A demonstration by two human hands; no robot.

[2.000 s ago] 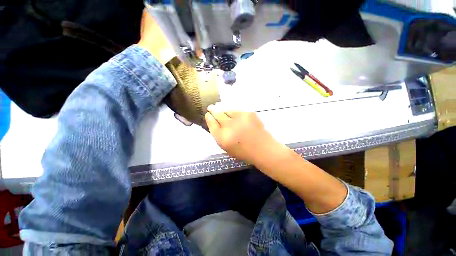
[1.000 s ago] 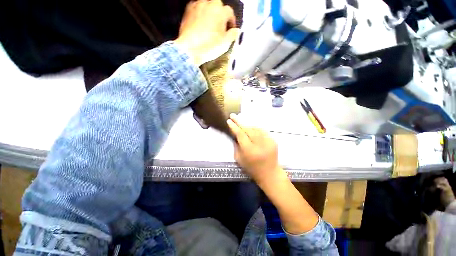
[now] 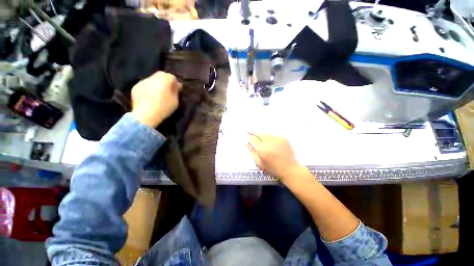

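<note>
My left hand is closed on the dark brown garment, left of the needle area. The garment is bunched up on the table, and its lower end hangs over the front edge. A thin white cord loop shows at its upper part. My right hand is over the table right of the garment, apart from it, fingers curled. A tiny dark line shows at its fingertips; whether it holds anything is unclear. The presser foot and needle area of the sewing machine has no garment under it.
Yellow-and-red handled snips lie right of the needle. A thin dark tool lies near the control panel. Black cloth drapes over the machine head. A phone-like dark object is at left. Ruler tape runs along the front edge.
The garment has come out from beside the needle and moved left and toward me, held in my left hand. My right hand has let go of its edge. The view has shifted.
</note>
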